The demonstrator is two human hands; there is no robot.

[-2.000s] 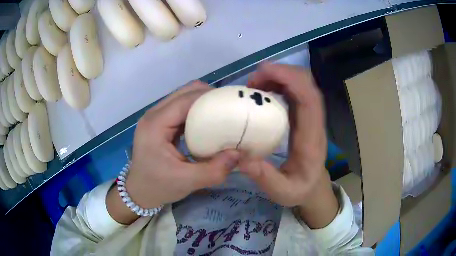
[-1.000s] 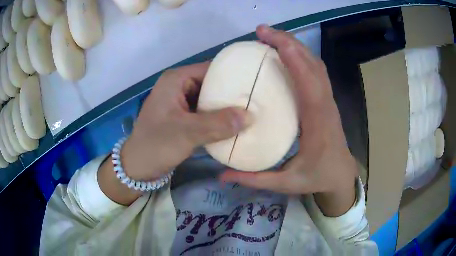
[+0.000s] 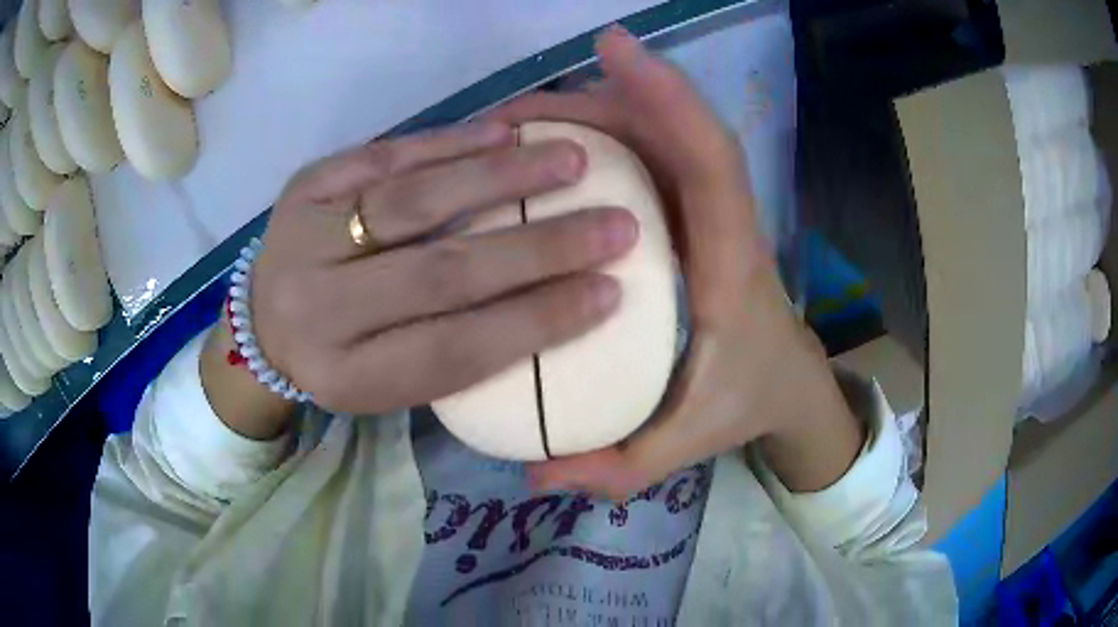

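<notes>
A cream oval housing is held in front of my chest, its broad face up, with a dark centre seam running down it. My left hand lies flat across the face with its fingers over the seam. My right hand grips the housing around its right side, thumb and fingers at the top and bottom edges. The port cut-outs are not visible. The seam shows as a thicker dark line below my left fingers.
Rows of cream housings stand on the bench at the upper left. A large open brown carton at the right holds whitish packed material. Blue items show under the bench edge.
The housing has turned so its seam runs nearly upright. My left hand has moved from a thumb press to flat fingers across the face. The cut-outs seen two seconds ago are out of sight.
</notes>
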